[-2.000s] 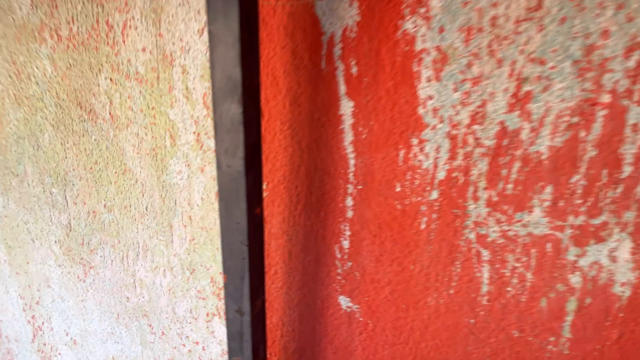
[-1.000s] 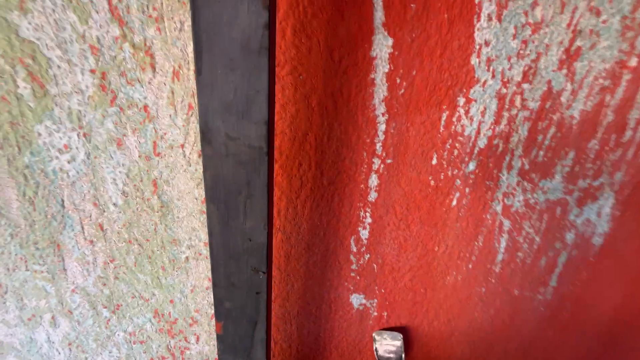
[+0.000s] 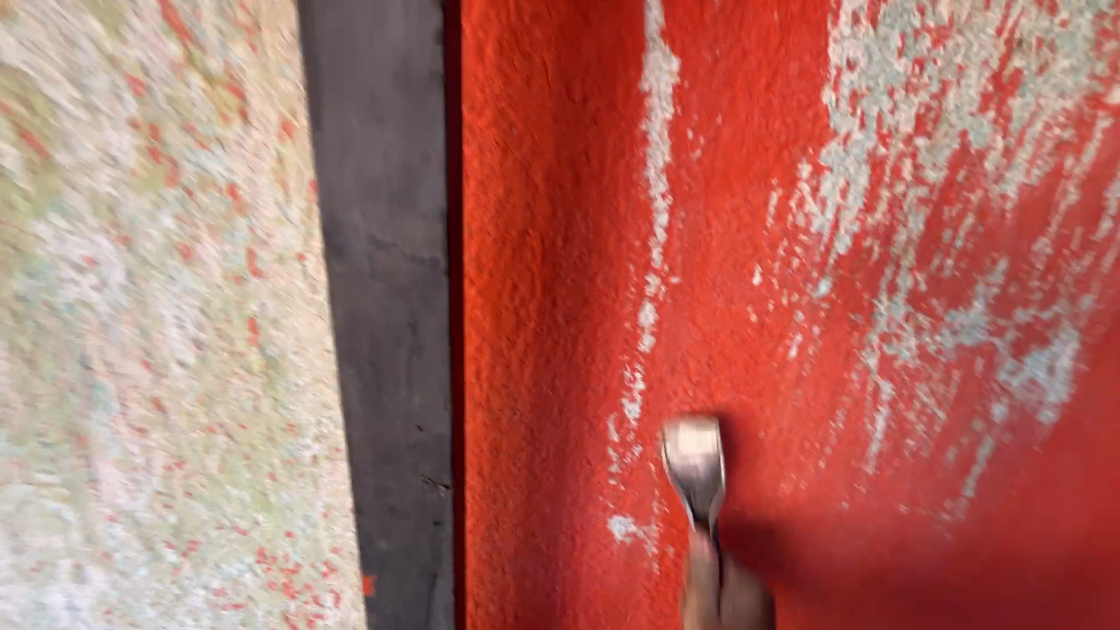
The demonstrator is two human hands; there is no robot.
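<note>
A metal scraping tool [image 3: 696,455] with a short flared blade lies against the red-painted wall [image 3: 560,262], low and right of centre. Around its narrow neck are the blurred fingers of one hand, which looks like my right hand [image 3: 728,584], cut off by the bottom edge. The tool's handle is hidden. Just left of the blade runs a thin upright streak of bare pale plaster [image 3: 658,166]. A broad patch where the red is scraped off [image 3: 927,96] spreads over the upper right. My left hand is out of view.
A dark grey upright strip, perhaps a frame [image 3: 385,262], divides the red wall from a pale wall surface [image 3: 157,306] with green, white and red flecks at the left. A shadow falls on the red wall right of the hand.
The tool, absent two seconds ago and only its tip visible one second ago, now stands higher in view, with fingers showing. The view has moved closer to the wall.
</note>
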